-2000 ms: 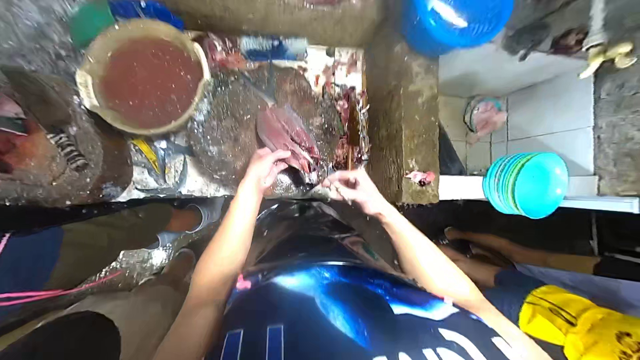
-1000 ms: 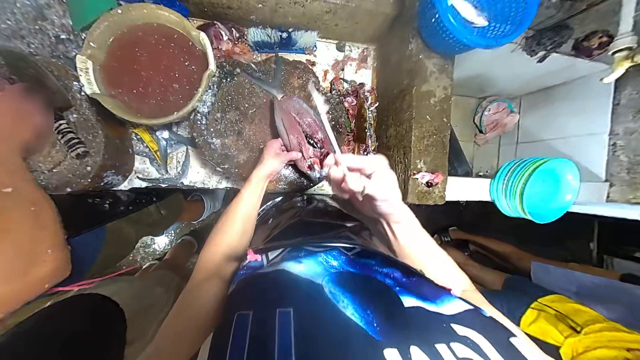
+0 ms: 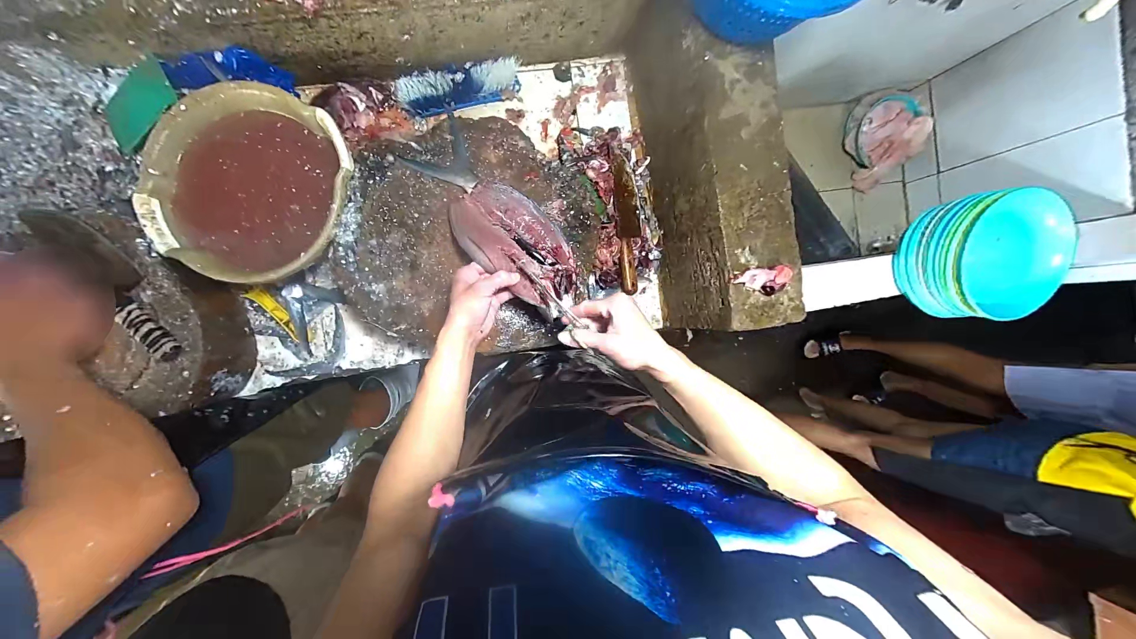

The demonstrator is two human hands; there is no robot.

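A split, headless-looking fish lies on a round chopping block, its forked tail pointing away from me and its cut end near my body. My left hand presses on the fish's left side near the cut end. My right hand pinches a thin strip or narrow tool at that same end; which of the two cannot be told. To the right of the block, a knife with a wooden handle lies among fish scraps.
A basin of reddish water stands at the left, and a blue scrub brush lies behind the block. A concrete ledge borders the right side. Stacked turquoise bowls stand beyond it. A co-worker's arm reaches in at far left.
My right hand, raised with a long pale thing one second ago, is now low at the fish's cut end. The co-worker's arm, out of view two seconds ago, is in view at left.
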